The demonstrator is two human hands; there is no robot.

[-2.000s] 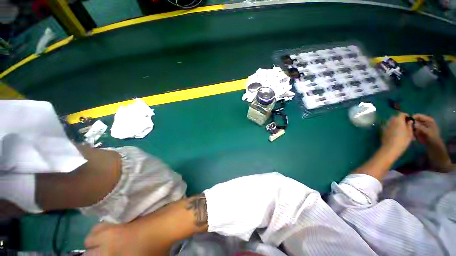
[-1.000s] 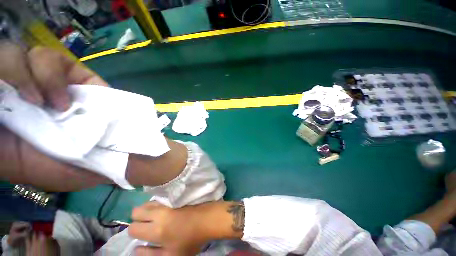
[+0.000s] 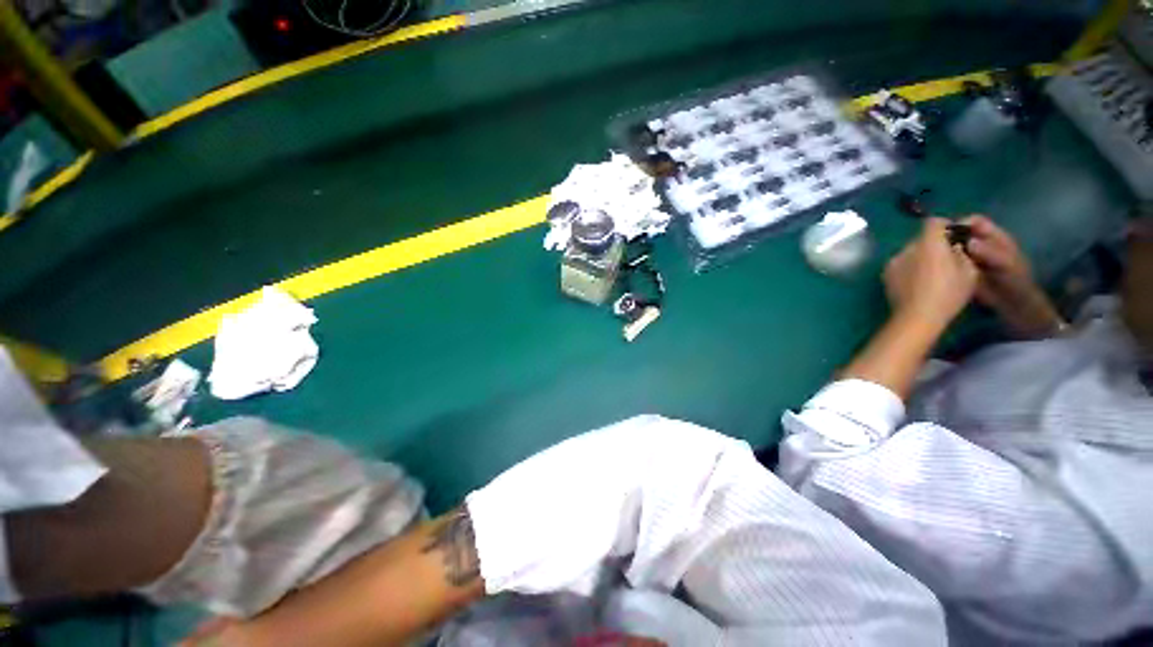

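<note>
A white sheet of cloth or paper (image 3: 38,442) hangs at the far left edge, cut off by the picture, over a bare forearm with an elastic-cuffed pale sleeve, apparently mine. My hands are both outside the picture, so their grip and any part held are hidden. A crumpled white cloth (image 3: 264,345) lies by the yellow line, with small white scraps (image 3: 171,389) to its left.
A tattooed forearm (image 3: 367,581), apparently a neighbour's, crosses below. A squat bottle (image 3: 591,268) stands beside crumpled wipes (image 3: 626,192) and a small black-and-metal part (image 3: 640,303). Farther right are a blister tray (image 3: 778,158), a round white pot (image 3: 837,240) and another person's hands (image 3: 938,272).
The view has swung right; bench things have shifted left. The hand seen on the white sheet at the upper left a second ago is out of the picture, as is most of the sheet.
</note>
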